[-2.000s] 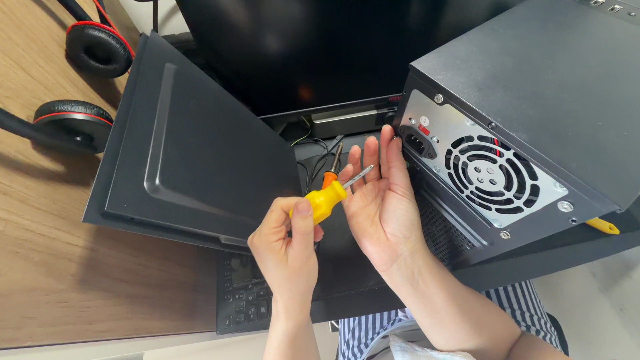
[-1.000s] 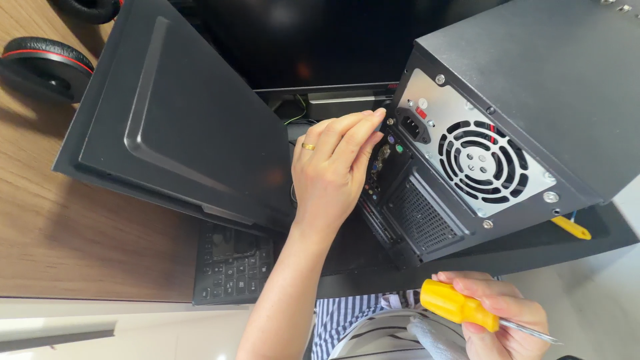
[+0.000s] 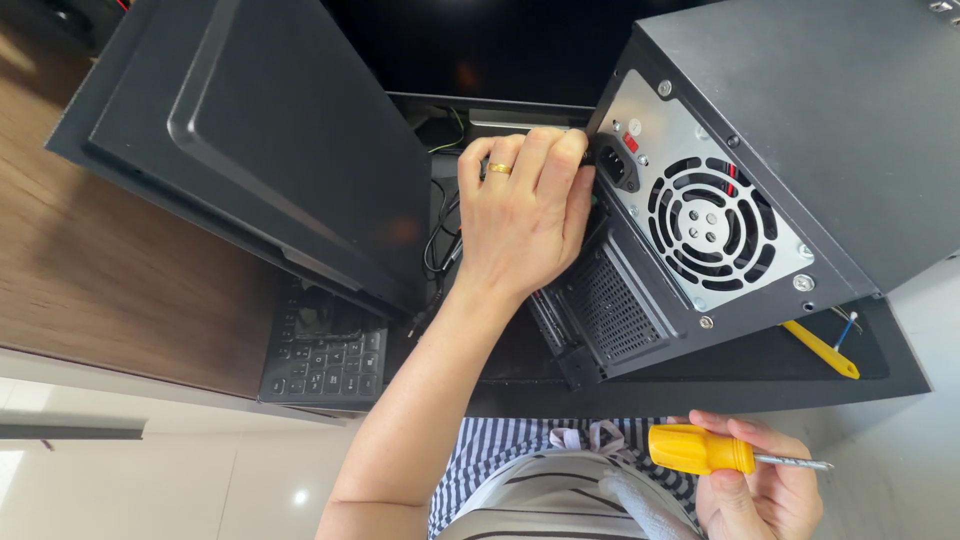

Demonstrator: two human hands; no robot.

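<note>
A black computer case (image 3: 817, 112) lies tilted on the right, its rear with the silver power supply (image 3: 705, 232) and round fan grille turned toward me. My left hand (image 3: 521, 206), a gold ring on one finger, has its bent fingertips at the rear edge of the case beside the power socket (image 3: 616, 163); whatever they touch or hold is hidden. At the bottom right, below the desk edge, my right hand (image 3: 765, 480) holds a yellow-handled screwdriver (image 3: 701, 450), its metal shaft pointing right. A black side panel (image 3: 277, 142) stands tilted at the left.
Behind the case is a dark monitor (image 3: 510, 52). A black keyboard (image 3: 330, 367) lies partly under the side panel. Black cables (image 3: 442, 232) run between panel and case. A yellow-handled tool (image 3: 821, 349) lies by the case's lower right, near the desk's front edge (image 3: 675, 401).
Two seconds ago my left hand held the yellow screwdriver beside my open right palm; my right hand has it now, lower right. My left hand has moved to the case's rear edge.
</note>
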